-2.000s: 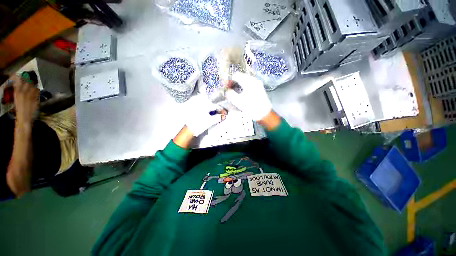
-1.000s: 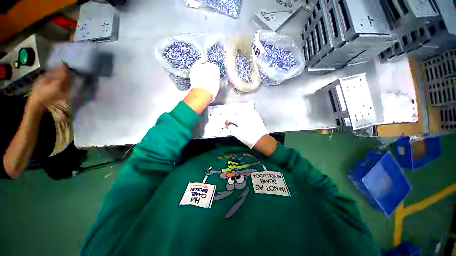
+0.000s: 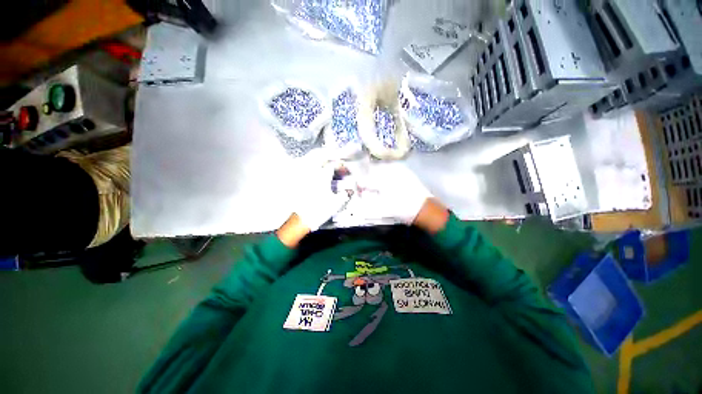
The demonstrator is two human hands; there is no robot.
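A pale sheet-metal panel (image 3: pixel 356 218) lies at the table's front edge, mostly hidden under my hands and washed out by glare. My left hand (image 3: pixel 319 190), in a white glove, is over the panel's left part with its fingertips near the middle. My right hand (image 3: pixel 392 192), also white-gloved, is over the right part, its fingertips close to the left ones. Glare hides whether either hand holds a fastener. Open bags of small fasteners (image 3: pixel 295 108) stand in a row just beyond my hands, one with a yellowish rim (image 3: pixel 384 132).
Stacked slotted panels (image 3: pixel 539 69) stand at the right, with a single panel (image 3: pixel 557 178) nearer. Another panel (image 3: pixel 171 55) lies back left. A large fastener bag (image 3: pixel 339 19) and a marked panel (image 3: pixel 439 45) lie farther back. A control box (image 3: pixel 65 108) is left; blue bins (image 3: pixel 596 296) are right.
My left hand has come back from the fastener bags to the panel, beside my right hand. The other person's hand and the panel it was moving at the left are gone from view.
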